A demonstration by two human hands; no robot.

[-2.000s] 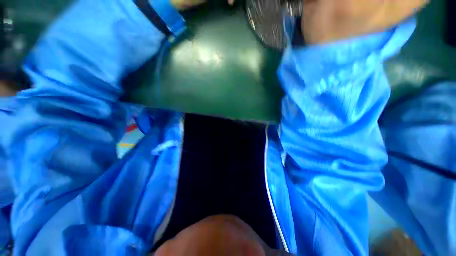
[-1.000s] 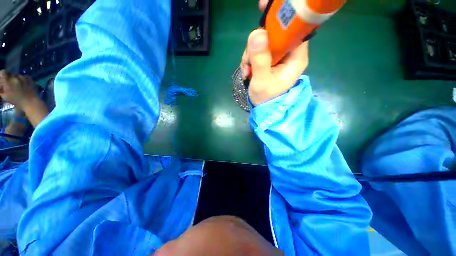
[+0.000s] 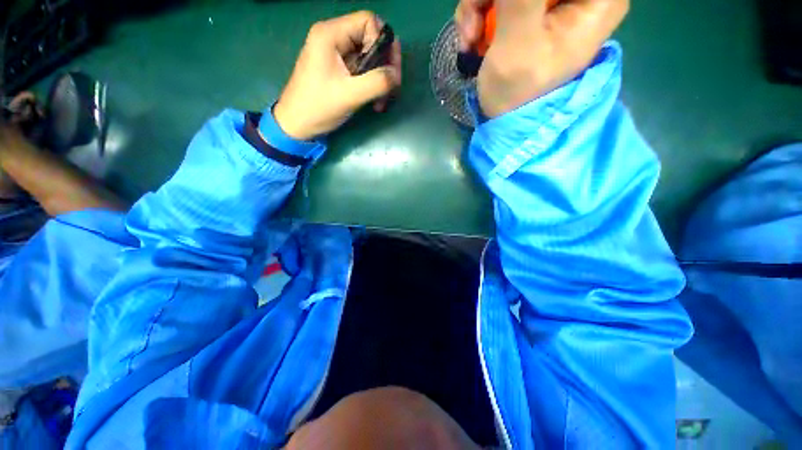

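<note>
My left hand [image 3: 339, 75] holds a small black unit [image 3: 374, 51] between thumb and fingers, above the green mat. My right hand [image 3: 545, 54] is at the top, right of centre, closed around the orange electric screwdriver [image 3: 490, 26]; most of the tool is hidden by the hand and the top edge. The black nose of the tool points down-left over the round screw dish [image 3: 447, 75], which holds grey speckle and is partly covered by the hand. A blue wrist strap [image 3: 283, 136] is on my left wrist.
At left, a neighbour's forearm [image 3: 57, 180] reaches beside a round dish [image 3: 72, 110] and a slim silver tool [image 3: 101, 119]. Dark trays stand at the top left [image 3: 44, 39] and top right [image 3: 783, 39]. Another person's blue sleeve [image 3: 747, 215] is at right.
My left arm, reaching past the top edge before, is back with the hand in view, holding the black unit. My right hand is higher in view, with less of the screwdriver showing.
</note>
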